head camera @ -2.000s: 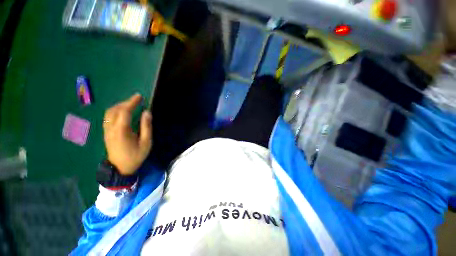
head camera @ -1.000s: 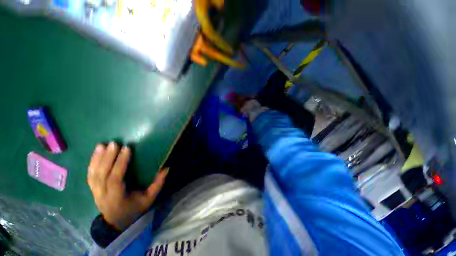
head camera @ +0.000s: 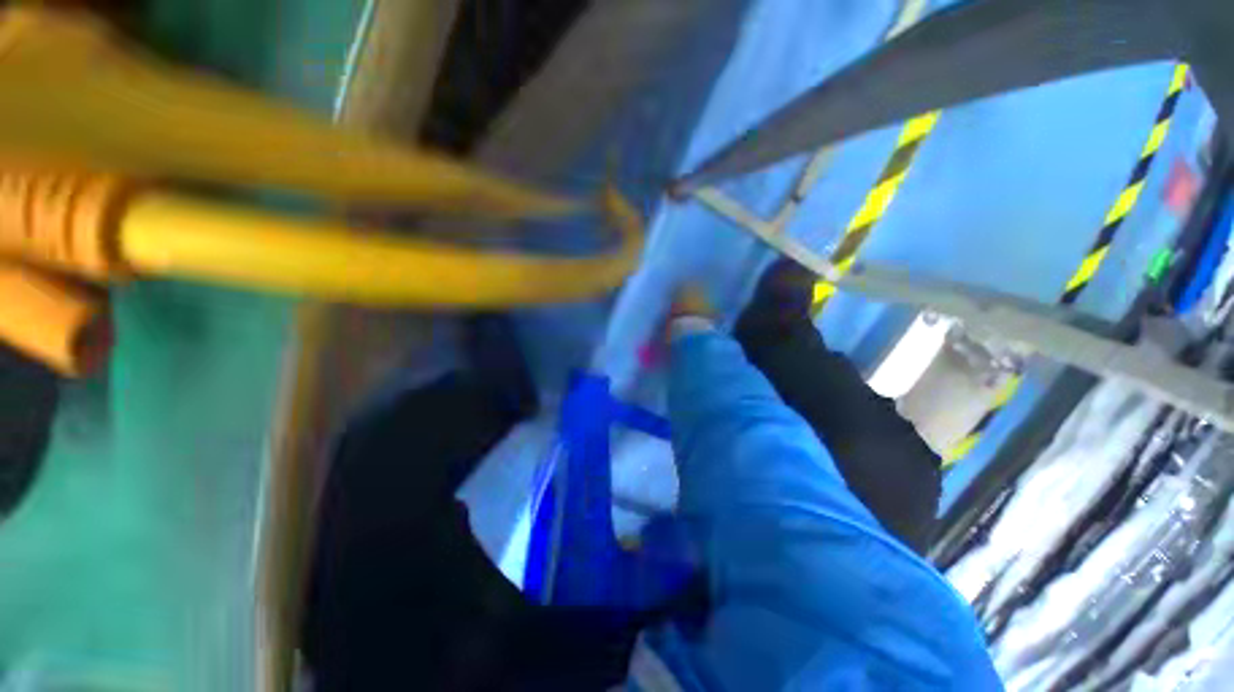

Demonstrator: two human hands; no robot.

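My right hand (head camera: 690, 308) is small and blurred, reaching down low over the blue floor at the end of a blue sleeve. Its fingers cannot be made out. A small blurred pink spot (head camera: 652, 354) shows just beside the hand; whether the hand touches it cannot be told. My left hand is not in view. A bright blue plastic frame, possibly a stool (head camera: 585, 507), stands between my dark-clothed legs, below the hand. A thick yellow-orange cable (head camera: 366, 265) crosses the upper left, very near the camera.
The green bench (head camera: 176, 541) and its edge lie at the left. A grey metal frame bar (head camera: 1015, 325) crosses the right side. Yellow-black tape (head camera: 886, 189) marks the blue floor (head camera: 1015, 176). Shiny, clear or silvery wrapped material (head camera: 1083, 541) is at the lower right.
The view has leaned down towards the floor. My left hand, the pink pad and the small packet have left the picture. The cable looks much nearer; my right arm still reaches down.
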